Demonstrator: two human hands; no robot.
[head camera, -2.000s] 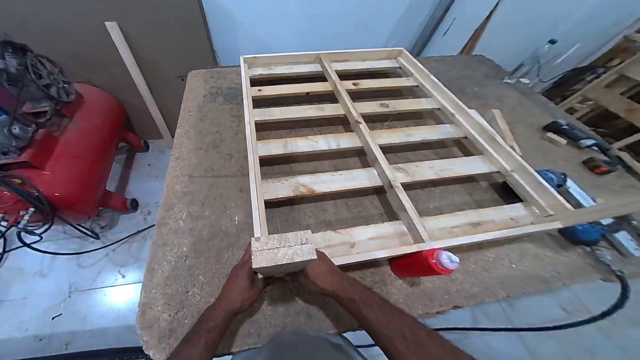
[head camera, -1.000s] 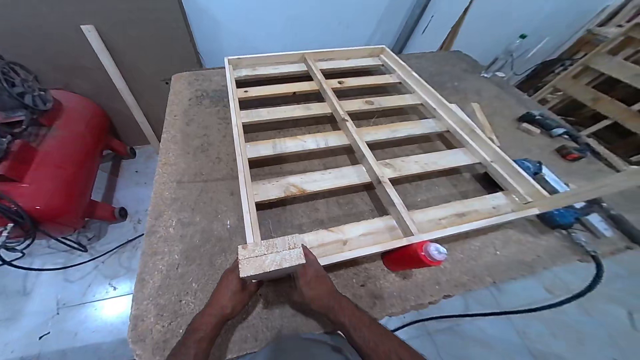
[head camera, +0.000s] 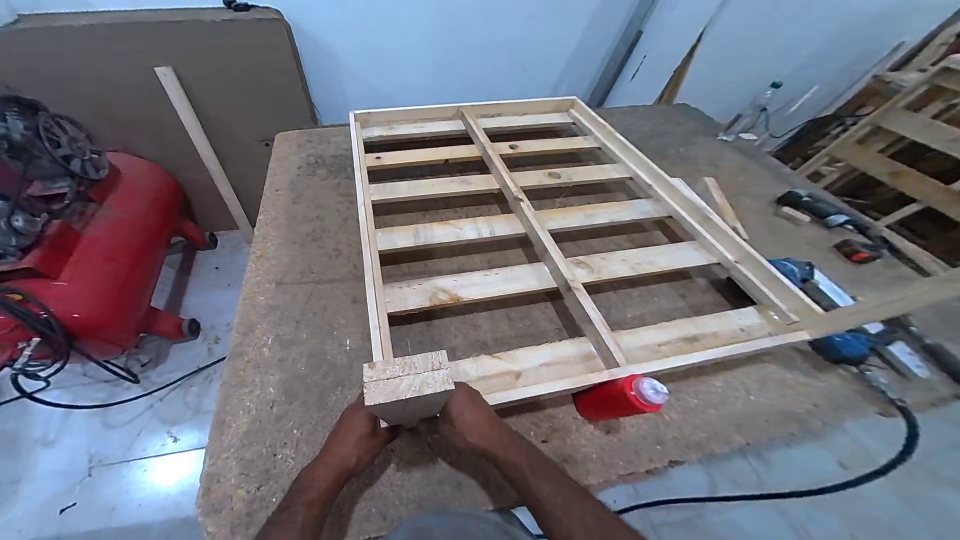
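A slatted wooden frame (head camera: 556, 270) with a central rail lies on the workbench. At its near left corner stands an upright wooden post (head camera: 409, 386) with its end grain facing up, apparently two boards face to face. My left hand (head camera: 358, 435) grips the post from the left, and my right hand (head camera: 469, 416) grips it from the right; the post hides part of the fingers. A red bottle (head camera: 616, 398) with a whitish cap lies against the near side of the frame, right of my right hand.
The worn workbench (head camera: 300, 300) carries a blue power tool (head camera: 841, 346) with a black hose, a cordless tool (head camera: 814, 208), a battery (head camera: 857, 251) and wood offcuts (head camera: 724, 206) at the right. Left on the floor stands a red air compressor (head camera: 120, 255). Pallet-like wooden frames (head camera: 915, 142) lean at the far right.
Both hands keep their grip on the post at the frame's near left corner. The view has shifted slightly; nothing else has plainly changed.
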